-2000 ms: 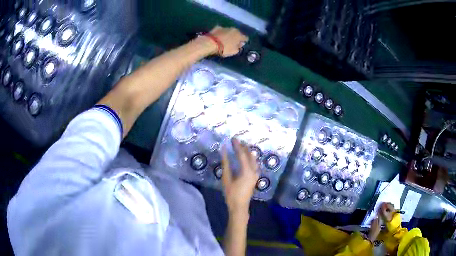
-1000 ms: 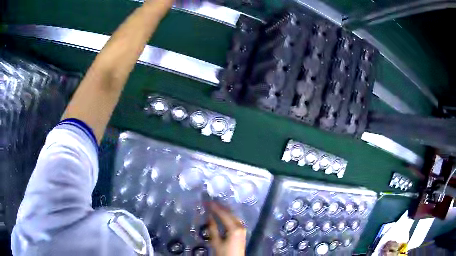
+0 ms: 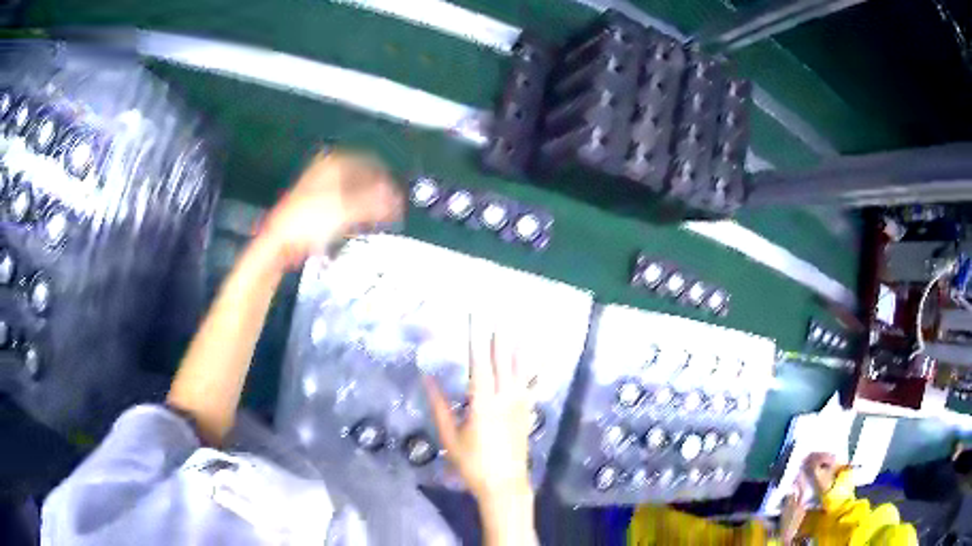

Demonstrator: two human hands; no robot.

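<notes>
A clear blister tray [image 3: 373, 293] lies in front of me, with strong glare over its upper part. A few dark-ringed lens units [image 3: 420, 449] sit in its lower pockets. My right hand [image 3: 490, 416] is over the tray's lower right, fingers spread, nothing seen in it. My left hand [image 3: 339, 203] is blurred above the tray's top left corner; its fingertips and anything in them cannot be made out. A black holder strip [image 3: 480, 211] with a row of bright-centred lens units lies just right of my left hand on the green surface.
A second blister tray [image 3: 682, 400] with lens units lies at right. A tray stack [image 3: 96, 235] stands left. A dark holder stack [image 3: 634, 117] stands behind. More filled strips [image 3: 682, 284] lie beyond the trays. A person in yellow [image 3: 831, 512] is at lower right with papers.
My left hand has come back from beyond the top edge to the tray's top left corner. My right hand's fingers are now spread. The view has shifted, showing the person in yellow more.
</notes>
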